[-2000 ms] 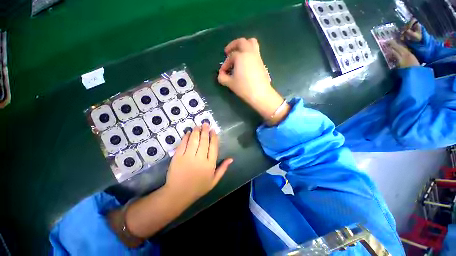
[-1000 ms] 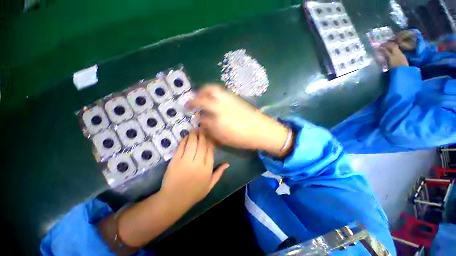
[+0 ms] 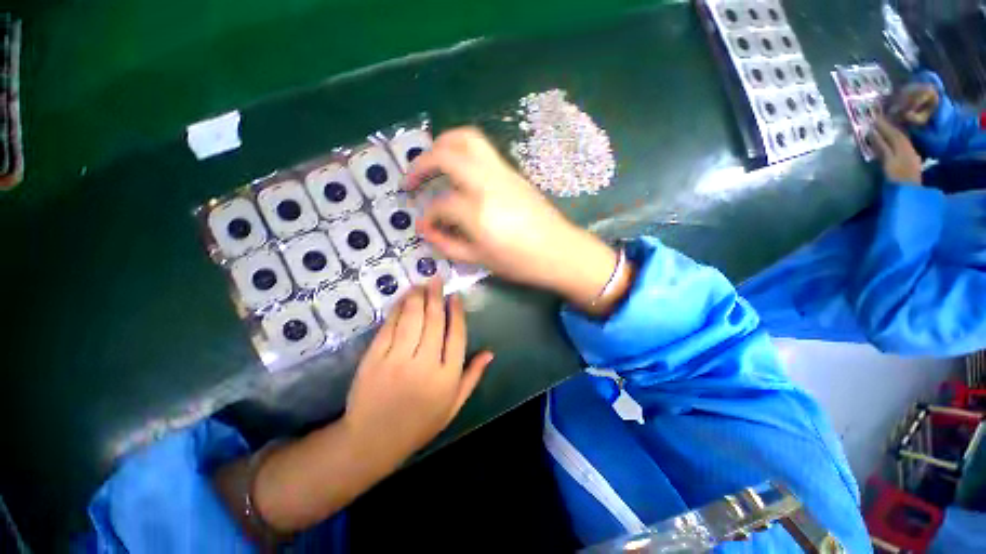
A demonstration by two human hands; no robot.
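Note:
A silvery panel with rows of pale rounded squares, each with a dark round centre, lies flat on the dark green mat. My left hand lies flat with its fingertips on the panel's near right edge, holding nothing. My right hand is over the panel's right end, with thumb and fingers curled near each other. It covers some units there. Whether a tiny part is between its fingertips is too blurred to tell. A glittery pile of small components lies right of the panel.
A white paper label lies behind the panel. A stack of similar panels stands further right. At far right, another worker's hands are at a smaller panel. A metal bracket shows at the bottom edge.
My right hand has gone from the component pile to the panel's right end, uncovering the pile. My left hand has stayed at the near edge. The view has shifted slightly.

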